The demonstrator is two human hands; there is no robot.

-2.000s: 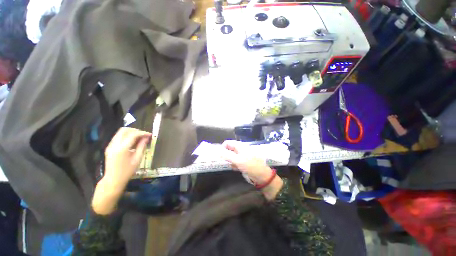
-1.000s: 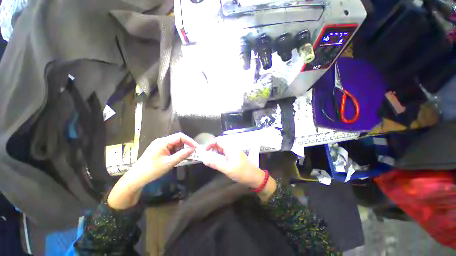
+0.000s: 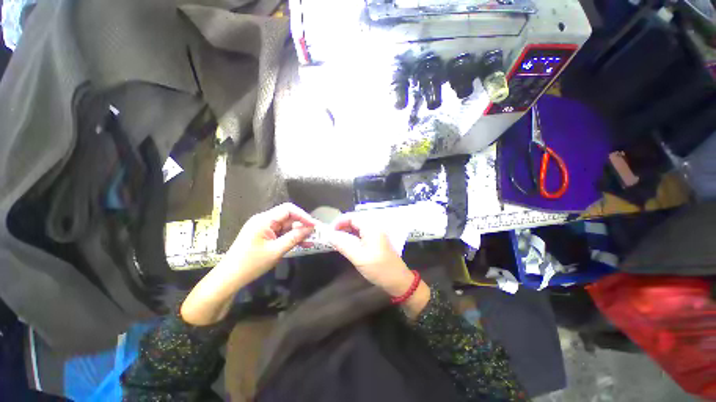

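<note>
My left hand (image 3: 271,239) and my right hand (image 3: 369,250) meet at the fingertips over the table's front edge. Between them they pinch something small and white, apparently a label (image 3: 320,228); its details are washed out. A red beaded bracelet is on my right wrist. The white overlock machine (image 3: 463,118) stands just behind my hands, and glare hides its needle area. A grey-brown garment piece (image 3: 251,192) lies on the table left of the machine. More dark grey-brown cloth (image 3: 337,338) lies in my lap.
A grey-brown garment pile (image 3: 47,149) fills the left side. Scissors with red-orange handles (image 3: 554,174) lie on a purple cloth (image 3: 585,141) at right. A blue scrap bin (image 3: 581,271) sits below the table. A red bag (image 3: 659,322) is at lower right.
My left hand has moved right from beside the pile to meet my right hand at the white label. The view has shifted; the machine sits higher in the picture than two seconds ago.
</note>
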